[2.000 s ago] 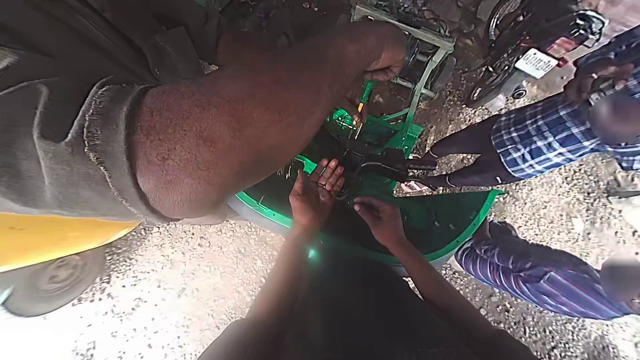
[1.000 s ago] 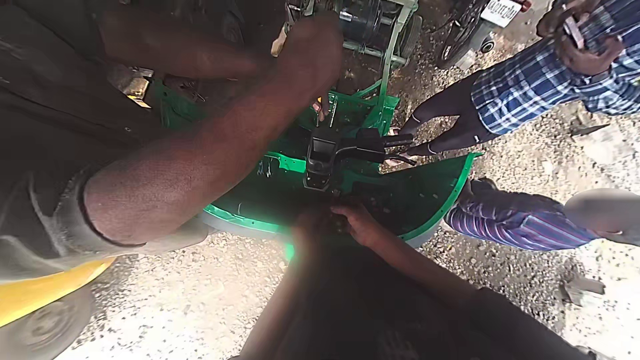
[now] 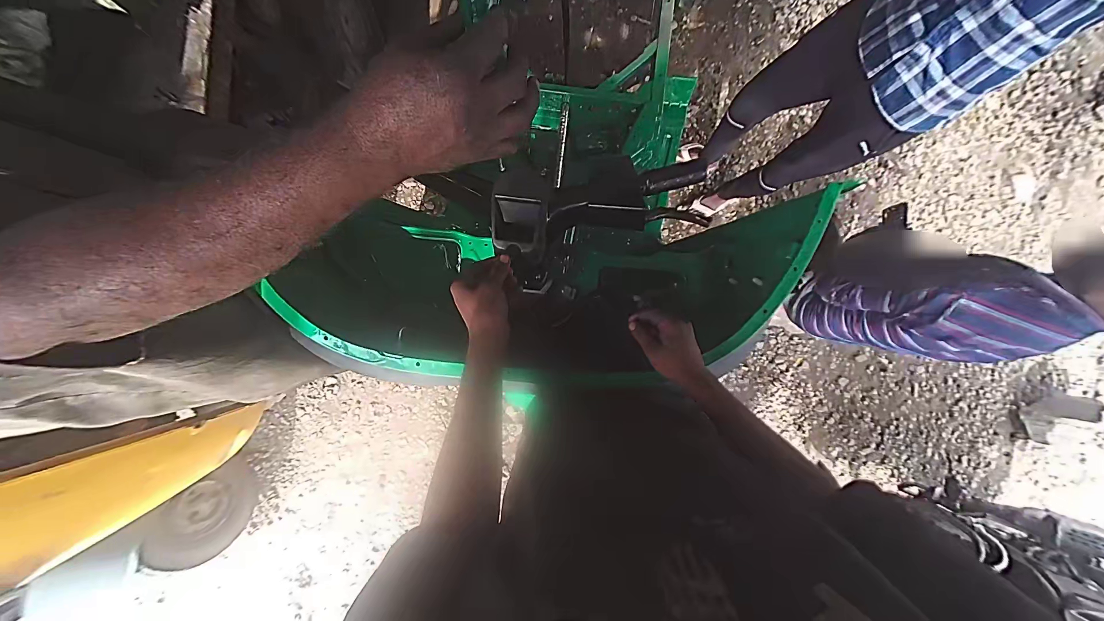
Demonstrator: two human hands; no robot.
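Note:
My left hand (image 3: 483, 297) is at the lower edge of a black handlebar assembly (image 3: 520, 220), fingertips against or just beside it; whether it grips anything cannot be told. Further right, my right hand (image 3: 667, 343) has its fingers curled over the dark inner side of a green curved vehicle front panel (image 3: 366, 347); what lies between those fingers is too dark to make out. A black handlebar grip (image 3: 677, 177) and a lever (image 3: 681, 216) point to the right from the assembly. Both forearms cross the panel's near rim.
A co-worker's arm (image 3: 285, 216) reaches across from the left, its hand above the assembly. Green frame bars (image 3: 660, 86) rise behind. Two people stand at the right, one in a checked shirt (image 3: 966, 56), one in a striped shirt (image 3: 949, 306). A yellow vehicle (image 3: 129, 483) is at lower left, on gravel.
My hands, close together one second ago, are now apart, the right one further right. The co-worker's hand no longer shows the green-handled tool seen in the oldest frame. The view has shifted closer.

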